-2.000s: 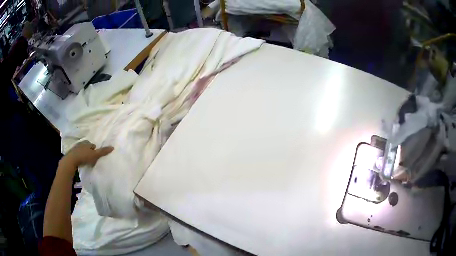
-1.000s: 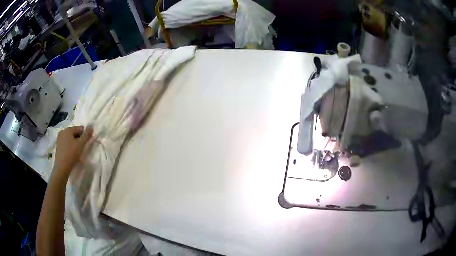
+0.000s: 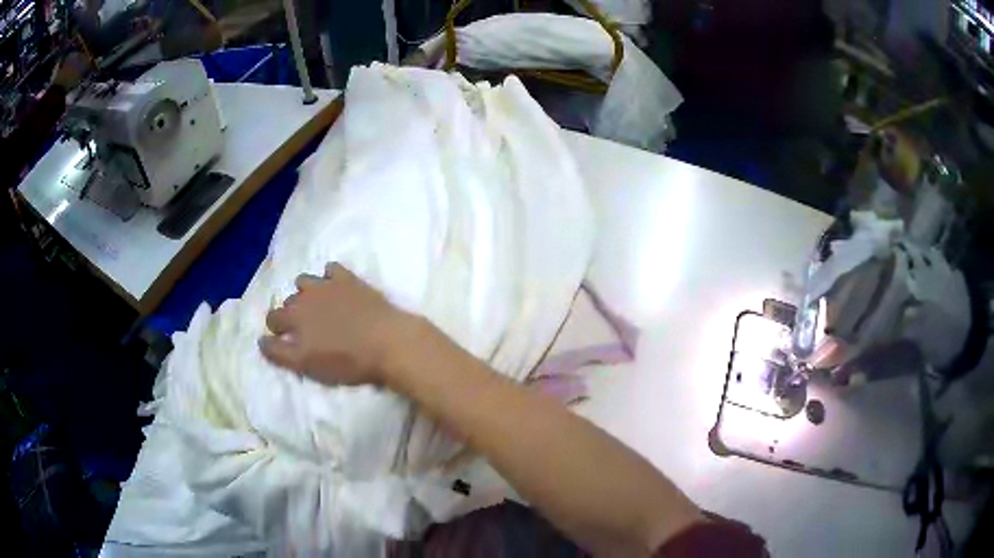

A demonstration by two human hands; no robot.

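Observation:
A large heap of white to cream garment pieces [image 3: 469, 218] lies over the left part of the white table and hangs past its left edge. My right hand [image 3: 332, 327] reaches across from the lower right, palm down, with its fingers curled into the heap's folds. My left hand is not visible. A dark red patch of cloth shows at the bottom edge; I cannot tell whether it is a sleeve. A mauve-edged piece [image 3: 594, 354] lies flat on the table beside the heap.
The sewing machine's lit needle plate [image 3: 779, 392] is at the right, with grey-white cloth [image 3: 872, 273] on the machine head. Black-handled shears [image 3: 924, 490] lie at the lower right. Another white machine [image 3: 164, 125] stands at upper left. A yellow-framed rack [image 3: 545, 74] holds white cloth behind.
My left hand, earlier on the cloth, has gone from view. My right arm has come in across the table. The cloth heap is now fuller and spread further over the table; the mauve-edged piece shows beside it.

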